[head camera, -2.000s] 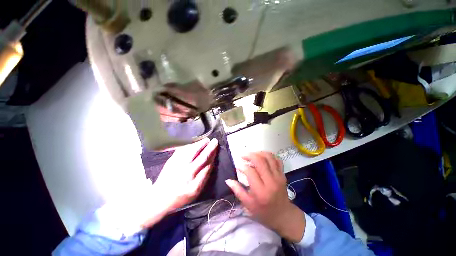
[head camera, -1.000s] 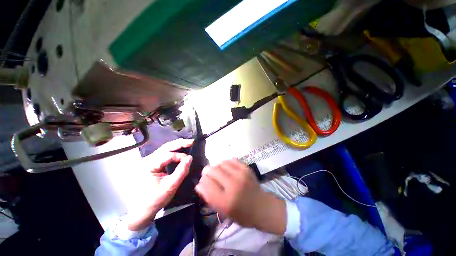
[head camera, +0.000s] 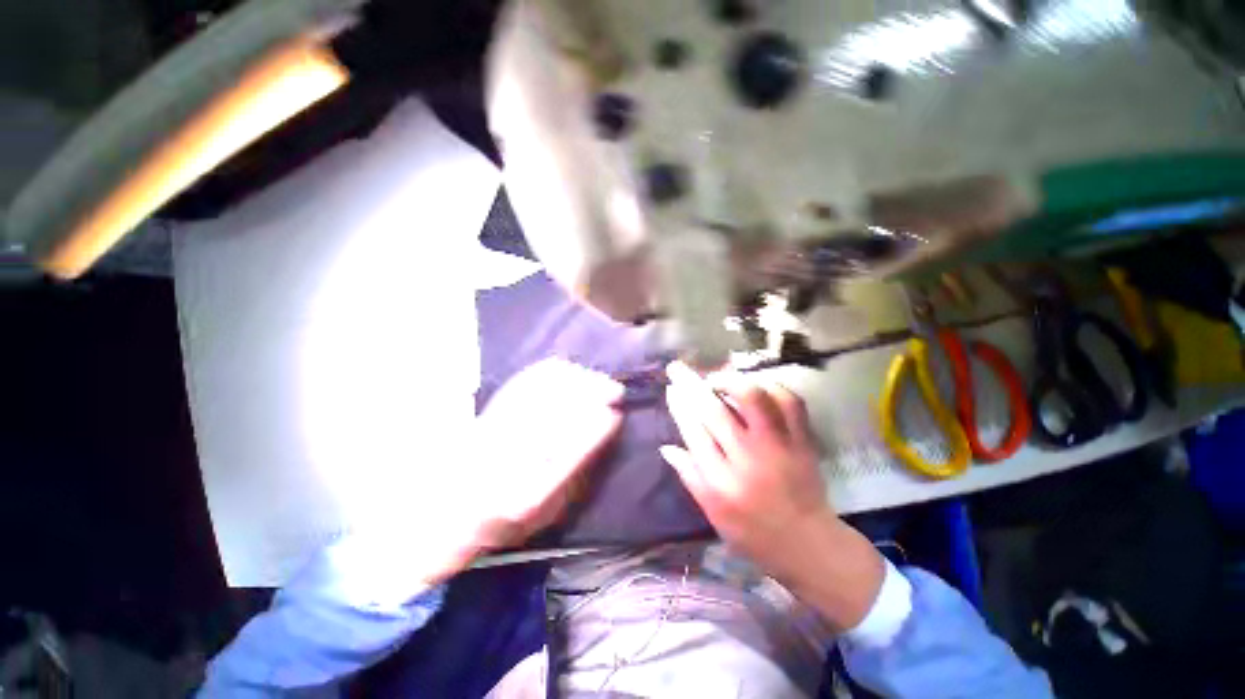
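Note:
A dark purple-grey garment panel (head camera: 635, 471) lies on the white table under the front end of the cream sewing machine head (head camera: 874, 123). My left hand (head camera: 546, 423) lies flat on the panel's left part, washed out by lamp glare. My right hand (head camera: 751, 458) rests on the panel's right edge, fingertips just below the needle area, fingers slightly bent and apart. Both hands press on the cloth from above; neither visibly grips it. The needle and presser foot are blurred and cannot be made out.
Yellow-and-red-handled snips (head camera: 963, 410) and black-handled scissors (head camera: 1085, 376) lie on the table at right. The lit lamp (head camera: 198, 157) is at upper left. The white table (head camera: 260, 396) has its near edge below my hands. Loose pale thread (head camera: 669, 594) lies over the lap.
The view has swung left, so the machine head and scissors sit further right. My hands, earlier pinching near the panel's edge, now lie flatter on the spread panel near the needle area.

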